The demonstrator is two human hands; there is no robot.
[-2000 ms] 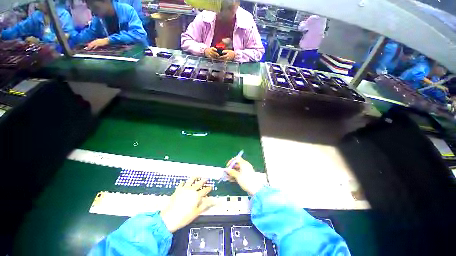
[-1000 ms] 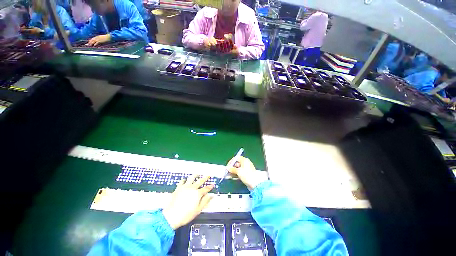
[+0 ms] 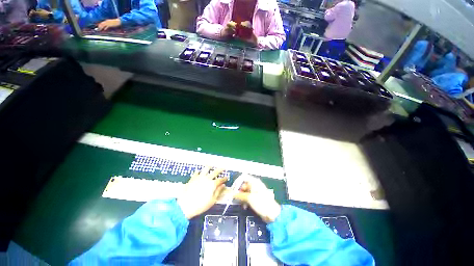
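My right hand (image 3: 255,196) grips a thin pale stick (image 3: 233,195), a pick pen or tweezers, its tip at the top end of a phone housing (image 3: 220,228). My left hand (image 3: 203,191) lies with fingers spread on the strips, fingertips at the dotted sticker sheet (image 3: 161,165). The cream sticker strip (image 3: 140,189) runs under my left hand. A second phone housing (image 3: 258,234) is partly covered by my right hand and sleeve. Another housing (image 3: 338,227) shows right of my sleeve. Any small sticker at the tool tip is too small to tell.
A long white strip (image 3: 171,153) crosses the green mat (image 3: 182,114). A white board (image 3: 327,166) lies at right. Black tray stacks stand at left (image 3: 47,124) and right (image 3: 416,156). Clear blister trays (image 3: 338,78) stand beyond. A person in pink (image 3: 270,23) sits opposite; others in blue work nearby.
My right hand and the stick have moved down from the dotted sheet to the housing. The view has tilted down, showing more of the housings.
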